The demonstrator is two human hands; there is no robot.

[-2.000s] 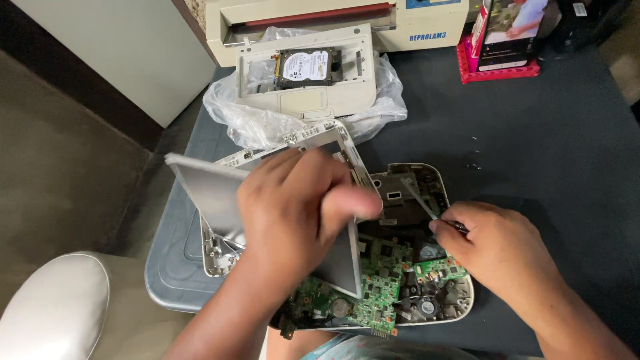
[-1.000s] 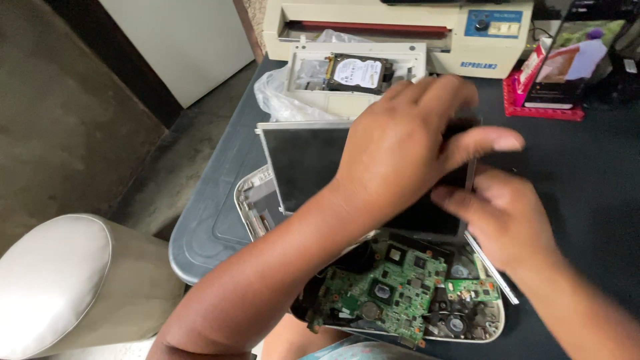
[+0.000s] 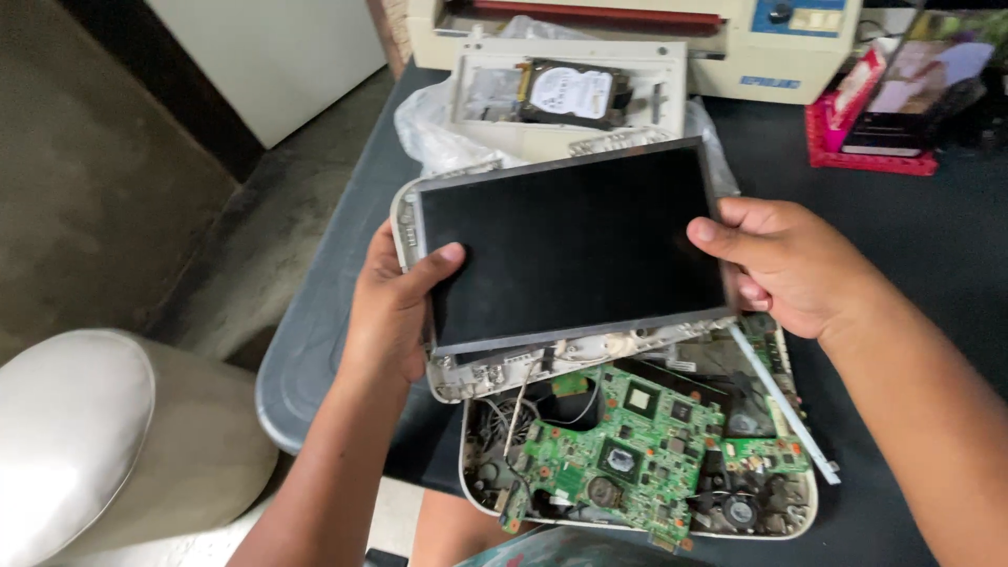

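A laptop LCD panel, its dark face up, is held by its two short sides. My left hand grips the left edge, thumb on the glass; my right hand grips the right edge. Beneath the panel lies a white laptop lid shell, partly hidden. Nearest my body is an opened laptop base with a green circuit board in it. A thin metal strip lies slantwise across the base's right side, its upper end close to the panel's lower right corner.
Behind the panel, a hard drive rests in a white plastic frame on a clear plastic bag. A laminator stands at the back of the dark table, beside a red holder. A padded stool is at left.
The panel, tilted up in the earlier frames, now lies flatter with its dark face up. My right hand has gone from a slim tool two seconds ago to the panel's right edge.
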